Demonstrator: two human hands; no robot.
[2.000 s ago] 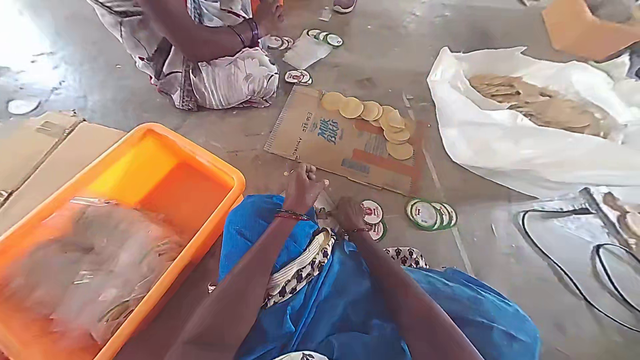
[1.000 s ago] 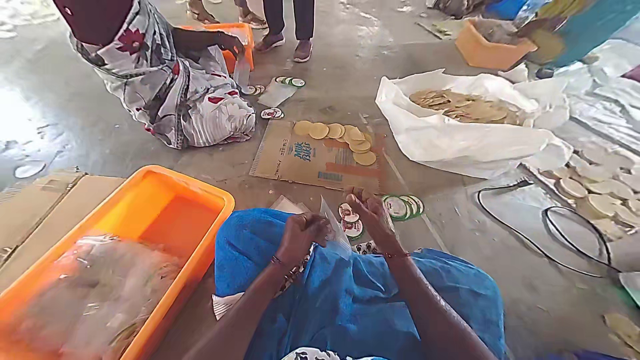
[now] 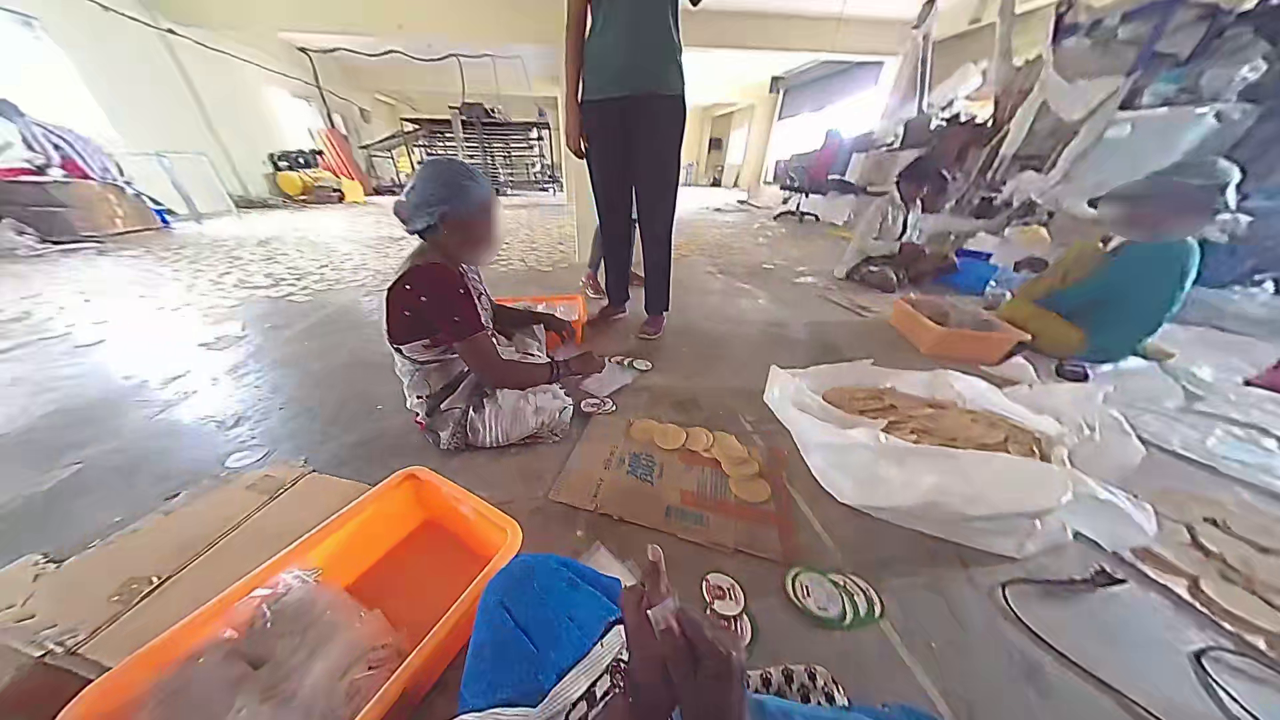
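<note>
My left hand (image 3: 648, 640) and my right hand (image 3: 705, 655) are close together above my lap at the bottom centre. A small translucent piece, perhaps plastic, shows between their fingers; which hand grips it is unclear. Just right of them lie round red-and-white labels (image 3: 723, 594), and farther right overlapping green-rimmed round labels (image 3: 820, 597). Beyond my hands, thin tan discs (image 3: 740, 467) rest in a curved row on a flat cardboard sheet (image 3: 620, 490). To the left stands an orange plastic tub (image 3: 500, 520) holding clear plastic bags (image 3: 290, 650).
Flattened cardboard (image 3: 200, 560) lies left of the tub. An open white sack (image 3: 900, 490) of tan discs stands right, with a black cable (image 3: 1030, 630) nearer. A seated co-worker (image 3: 450, 340) and a standing person (image 3: 635, 150) are ahead; others sit at the back right.
My hands, apart one second ago with a clear plastic piece between them, have come together. The view has tilted up strongly. The tan discs remain on the cardboard.
</note>
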